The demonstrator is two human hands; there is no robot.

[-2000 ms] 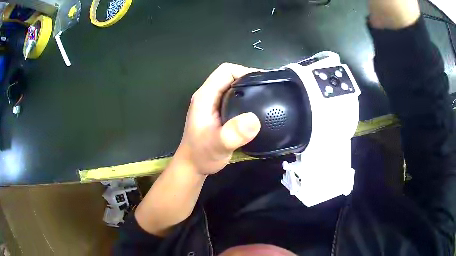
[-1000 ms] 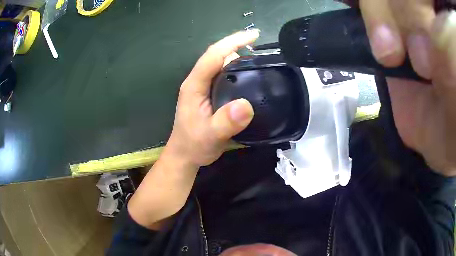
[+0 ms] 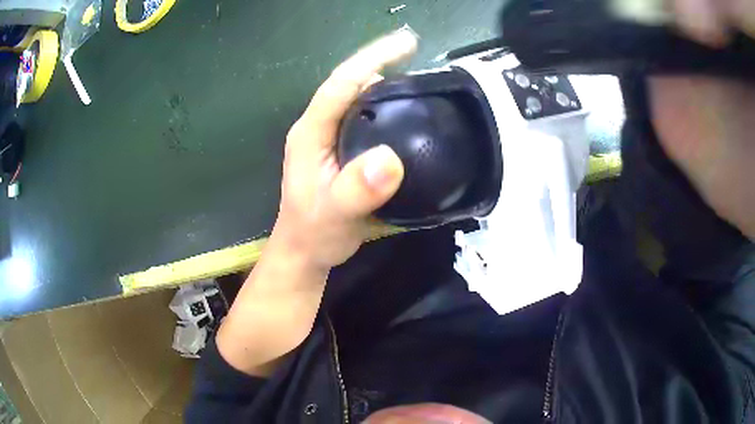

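Note:
My left hand [image 3: 331,178] holds a security camera by its glossy black rounded head [image 3: 430,157], thumb on the near face and index finger stretched out past the head's far edge. The camera's white body [image 3: 538,190] points right and down, over my lap, with a small black LED panel [image 3: 542,91] near its top. My right hand [image 3: 704,25], blurred and cut off by the top right edge, grips a thick black electric screwdriver [image 3: 579,37] above the LED panel. The tip of the screwdriver's bit is hard to make out near the camera's far edge.
A tiny screw [image 3: 397,8] lies on the dark green bench top [image 3: 207,141]. Yellow tape rolls [image 3: 40,66] and a white stick [image 3: 77,79] are at the upper left. The bench edge has yellow tape [image 3: 194,263]. Below it, a cardboard box [image 3: 99,364] holds another white camera [image 3: 192,319].
My right hand came in from the upper right with the screwdriver, then shifted up and slightly right. My left hand and the camera moved slightly left and up in view.

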